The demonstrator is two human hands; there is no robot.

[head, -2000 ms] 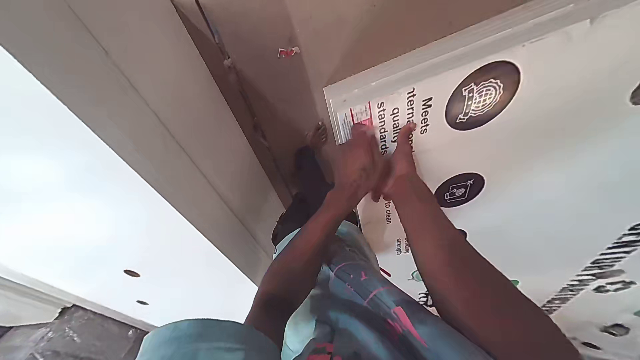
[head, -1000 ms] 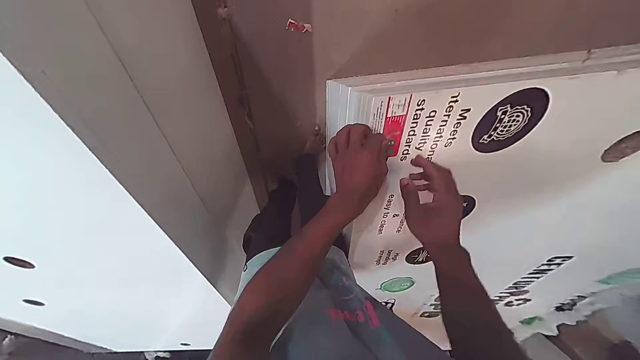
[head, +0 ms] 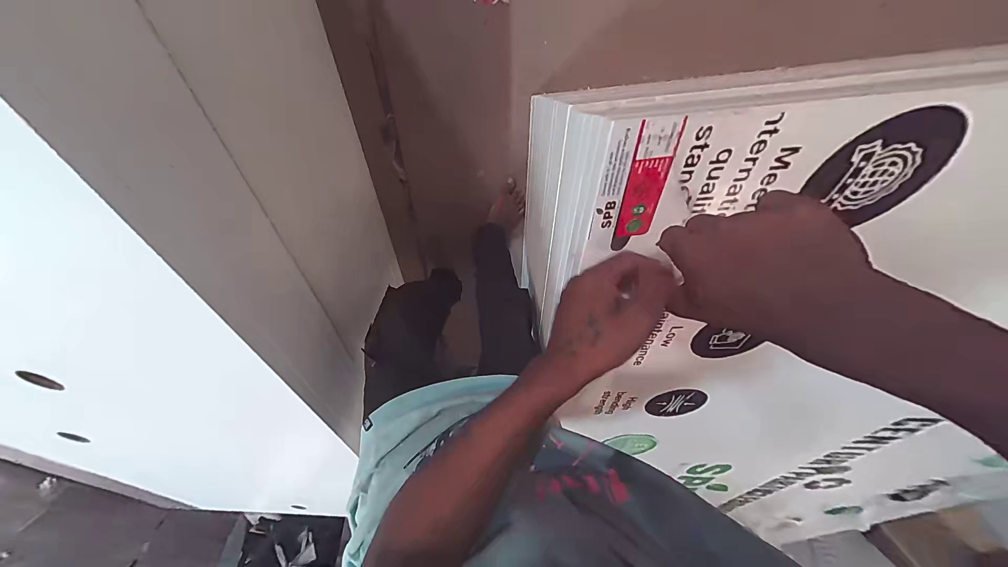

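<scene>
Above a stack of white boards, its top covered with printed film [head: 882,331], my two hands are close together. My left hand [head: 610,311] is curled and blurred beside the stack's left edge. My right hand [head: 776,260] is bent over the print, its fingers drawn together near my left fingertips. A small pale bit shows between the hands; whether either one grips it or the film cannot be made out. The red and white printed label [head: 646,185] lies at the stack's corner, just beyond my left hand.
A tall pale panel [head: 236,197] with a white surface [head: 134,339] stands on the left. Between it and the stack is a narrow gap of brown floor [head: 457,118], with my legs and a bare foot [head: 508,205] in it. Debris [head: 291,543] lies at bottom left.
My hands were pressed together, then apart one second ago, with the left near the red label. Now they are close together again, and the left is off the label.
</scene>
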